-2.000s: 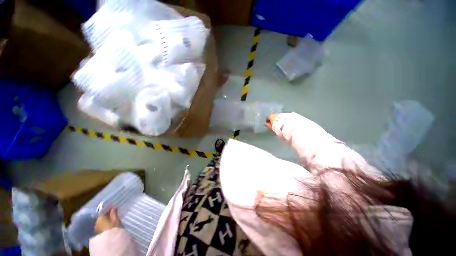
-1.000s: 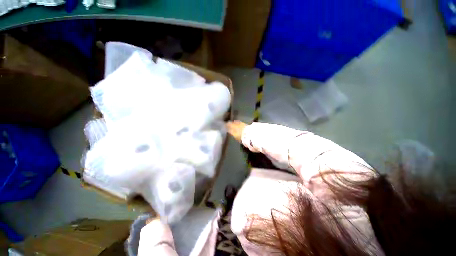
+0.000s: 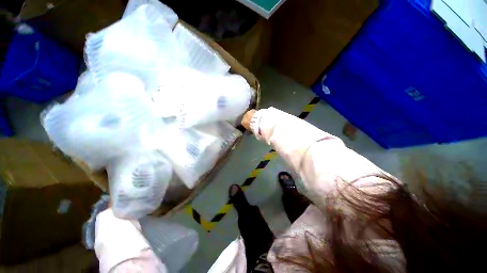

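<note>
A large open carton is filled above its rim with several bagged cameras in clear ribbed sleeves. My right hand is at the carton's right rim, its fingers curled over the edge. My left sleeve reaches to the near-left corner; my left hand is almost hidden beside a bagged camera there, so its grip does not show. A clear ribbed air-column bag lies under and beside my left forearm.
Blue crates stand at the right and upper left. A brown carton is at the lower left. Another brown carton stands behind, near a green bench corner. Yellow-black tape and two feet are on the floor below.
My right hand has moved from over the floor to the carton's rim. My left hand has moved from the air-column bag to the carton's near corner. The carton now sits turned in view.
</note>
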